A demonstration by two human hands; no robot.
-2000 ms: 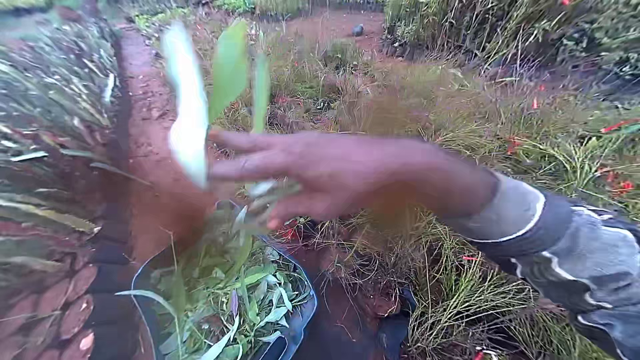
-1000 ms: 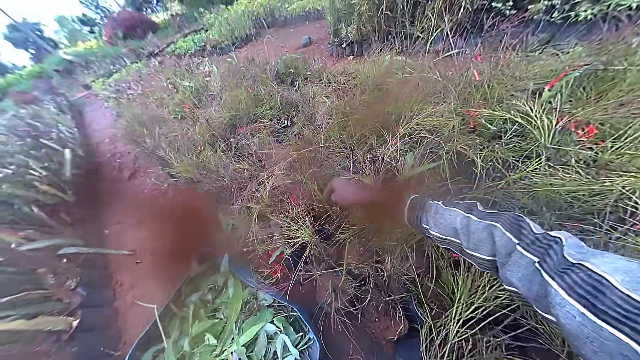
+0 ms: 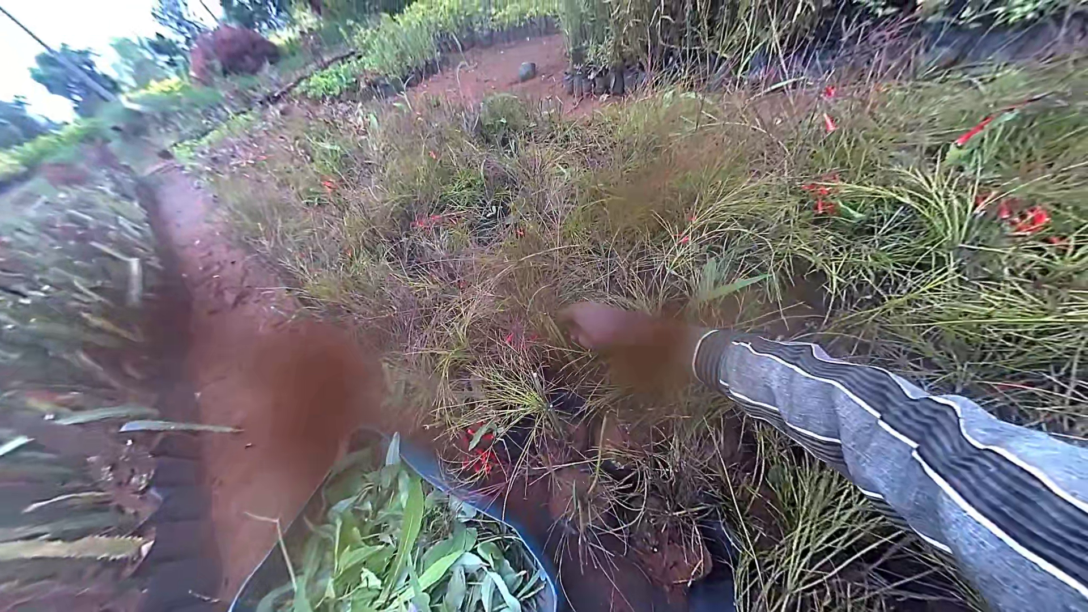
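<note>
My right hand [image 3: 608, 330], in a grey striped sleeve, reaches from the right in among thin grassy plants [image 3: 501, 391]. Its fingers look bent, but blur and the plants hide whether they grip anything. A broad green leaf [image 3: 733, 287] stands just above and to the right of the wrist. Below and to the left of the hand, a blue-rimmed container [image 3: 518, 531] holds a heap of picked green leaves [image 3: 416, 544]. My left hand is not in the picture.
A reddish dirt path [image 3: 242, 340] runs up the left side, with long-leaved plants [image 3: 68, 340] beyond it. Red flowers [image 3: 1024, 217] dot the plants at right. A grey stone-like object [image 3: 527, 71] sits on bare soil at the top.
Two seconds ago my right hand was over the container with broad green leaves in it; it has moved away to the grassy plants. The view has shifted a little.
</note>
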